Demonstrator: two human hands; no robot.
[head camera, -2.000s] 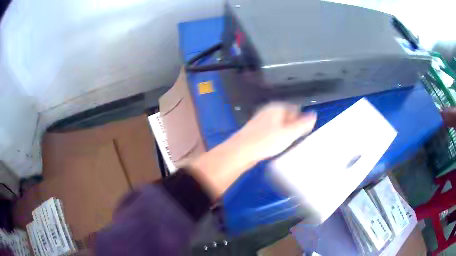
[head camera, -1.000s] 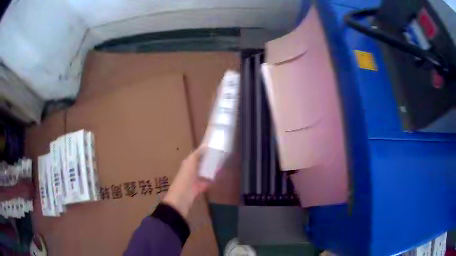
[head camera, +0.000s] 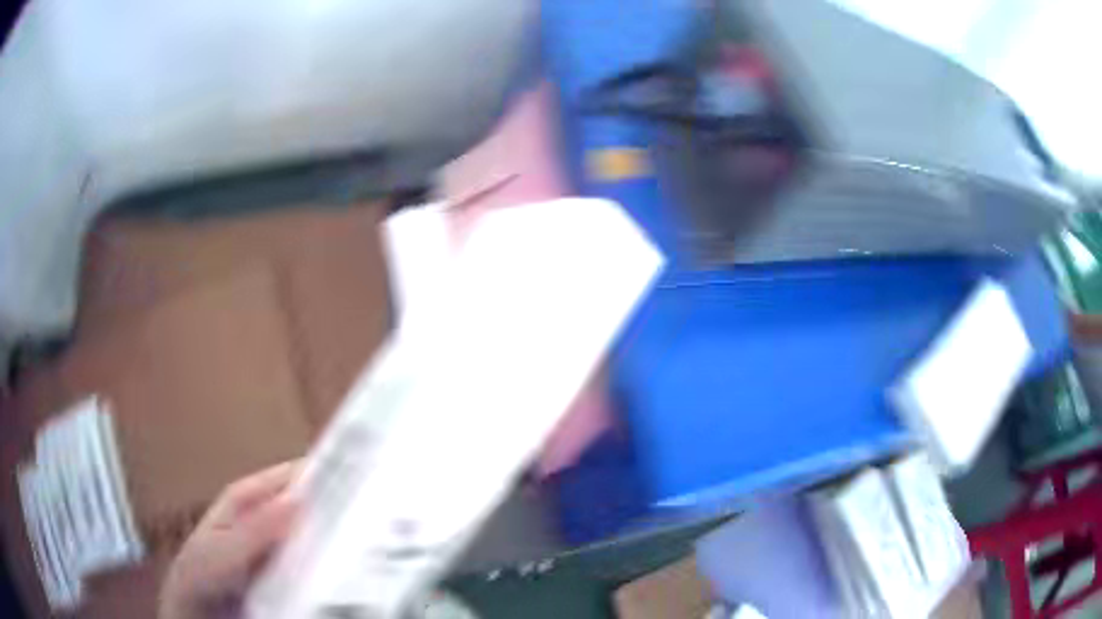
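Observation:
The frame is blurred. My left hand (head camera: 236, 538), cut off by the bottom edge, grips a slim white box (head camera: 483, 327) close to the camera. Dark print shows on its lower side. The box hides part of the pink-tan curtain flap (head camera: 520, 151) and the roller end. Another white piece (head camera: 417, 248), perhaps a second box, shows by the flap. My right hand is not in view.
Overlapping white boxes (head camera: 85, 496) lie on brown cardboard (head camera: 206, 363) at left. The blue machine (head camera: 773, 375) fills the centre right. A white box (head camera: 967, 375) stands tilted above more boxes (head camera: 888, 532). A red stool (head camera: 1051, 532) is at lower right.
The view has swung back right from the rollers. The box in my left hand is now much nearer the camera. A tilted white box has come into view at right.

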